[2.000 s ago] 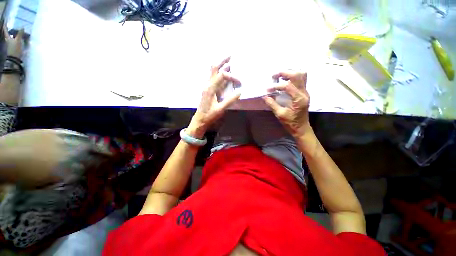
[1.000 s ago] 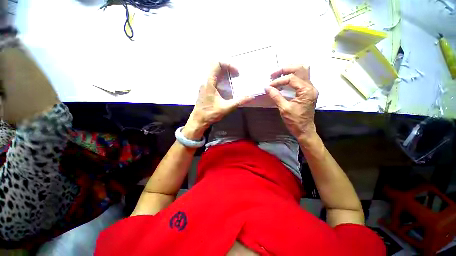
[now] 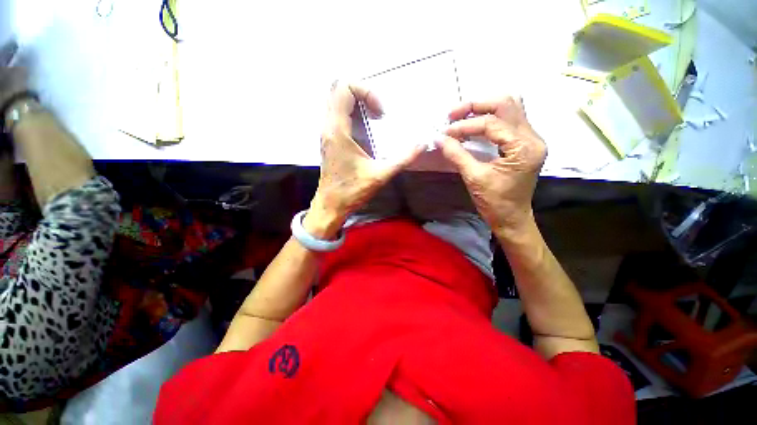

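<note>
A small white box (image 3: 411, 100) is between my two hands at the table's front edge. Its far edge shows as a thin dark line; its white faces blend into the overexposed table. My left hand (image 3: 353, 149) grips its left side, fingers at the side and thumb along the near edge. My right hand (image 3: 496, 153) is at its near right corner, thumb and fingertips pinched close together on the near edge. Glare hides whether a flap is open there and what is inside.
Yellow-edged card pieces (image 3: 635, 91) lie at the right, with scraps (image 3: 705, 104) beyond. A yellow-edged item (image 3: 170, 100) and a dark cable loop (image 3: 168, 18) are at the left. A neighbour's arm (image 3: 54, 149) reaches in from the left. An orange-red stool (image 3: 693, 336) stands below right.
The box shows larger and more clearly between my hands. The neighbour's arm has moved at the left, and a yellow-edged item now shows there. The view has shifted, leaving most of the cable bundle out.
</note>
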